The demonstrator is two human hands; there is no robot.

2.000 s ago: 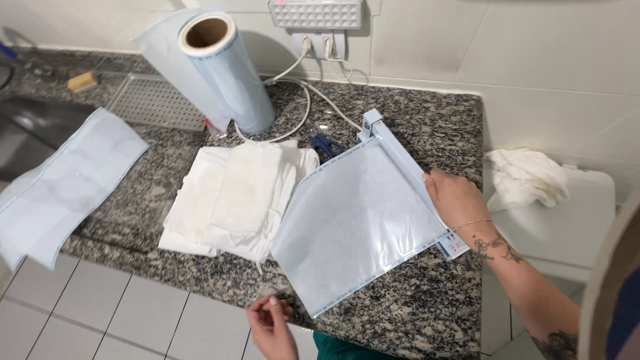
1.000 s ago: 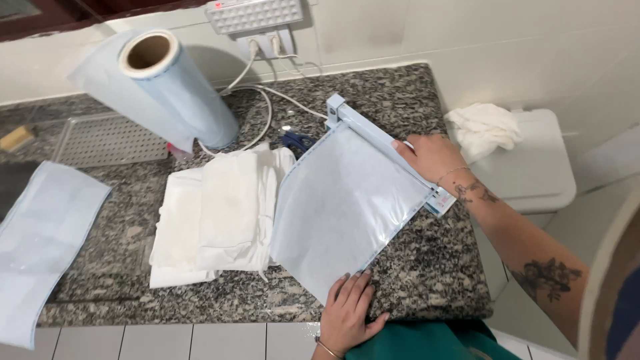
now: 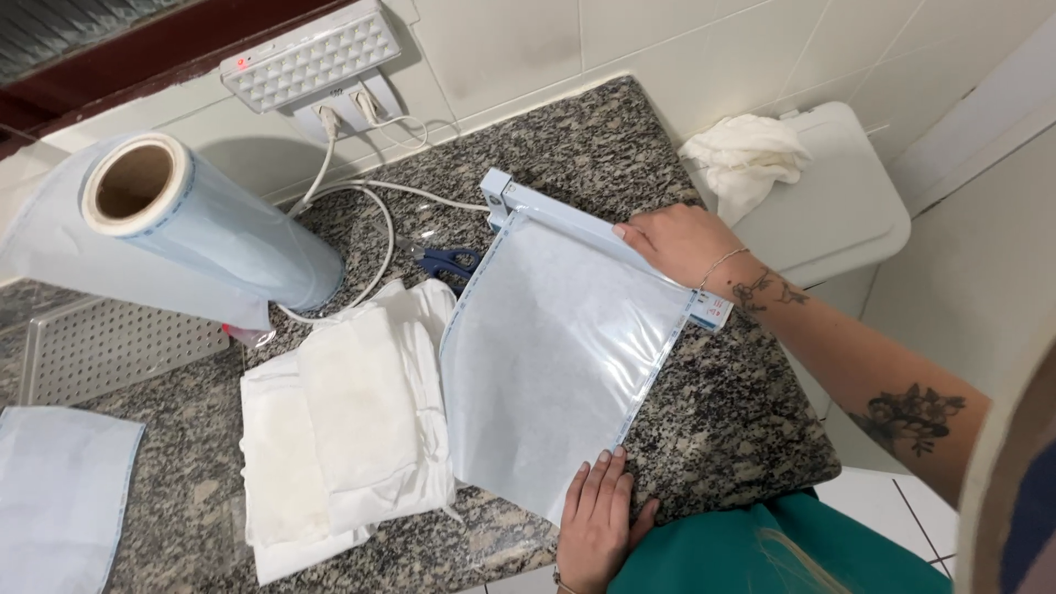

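My right hand (image 3: 689,247) presses on the bar of a pale blue heat sealer (image 3: 569,216), its fingers over the bar. One end of a clear-and-paper sterilization pouch (image 3: 553,363) lies in the sealer, and the pouch slants down toward the counter's front edge. My left hand (image 3: 596,516) rests flat at the pouch's lower corner, fingertips on its edge. Folded white cloths (image 3: 355,429) lie left of the pouch, touching it. Blue-handled scissors (image 3: 450,262) lie behind, partly hidden. A large roll of pouch material (image 3: 231,223) stands at the back left.
A perforated metal tray (image 3: 124,346) and another pouch piece (image 3: 62,495) lie at the left of the granite counter (image 3: 734,412). White cables run to a wall outlet (image 3: 346,107) below an emergency light (image 3: 313,54). A crumpled cloth (image 3: 747,157) lies on a lidded bin (image 3: 833,198) at the right.
My left hand has moved from near the counter's front edge onto the pouch's lower corner. My right hand stays on the sealer. The view has shifted.
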